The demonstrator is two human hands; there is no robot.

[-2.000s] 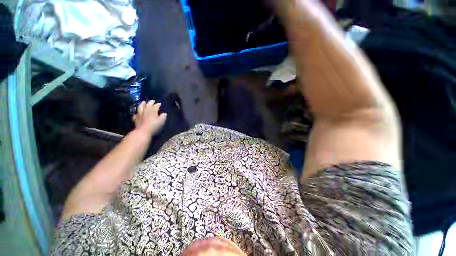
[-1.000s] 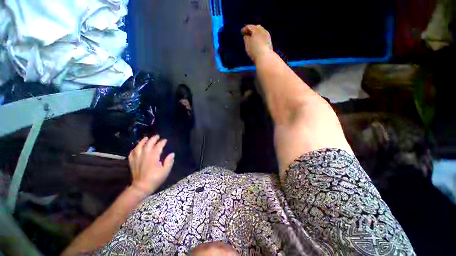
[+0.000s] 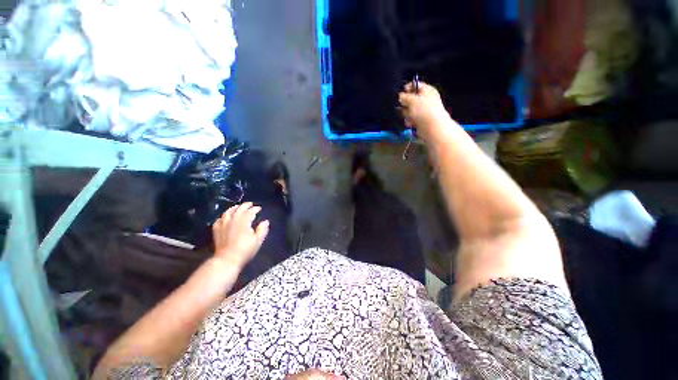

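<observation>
A blue crate (image 3: 325, 82) stands ahead of me, filled with black cloth (image 3: 461, 52). My right hand (image 3: 422, 105) is over the crate's near part, closed in a fist around a small dark tool (image 3: 416, 83), possibly thread snips; only its tip shows. A thin thread-like strand hangs below the fist. Whether the fist touches the cloth I cannot tell. My left hand (image 3: 239, 231) is low on the left with its fingers apart, and holds nothing.
A large white cloth pile (image 3: 156, 67) lies at the upper left, by a pale green table frame (image 3: 89, 152). A shiny dark plastic bag (image 3: 208, 178) is below it. Yellowish bundles (image 3: 531, 152) and a white piece (image 3: 623, 217) lie at the right. Grey floor (image 3: 279, 59) shows between pile and crate.
My right arm has swung from beyond the crate's near rim back over its black cloth, and the tool tip now shows. My left hand stays low and open. The view has shifted.
</observation>
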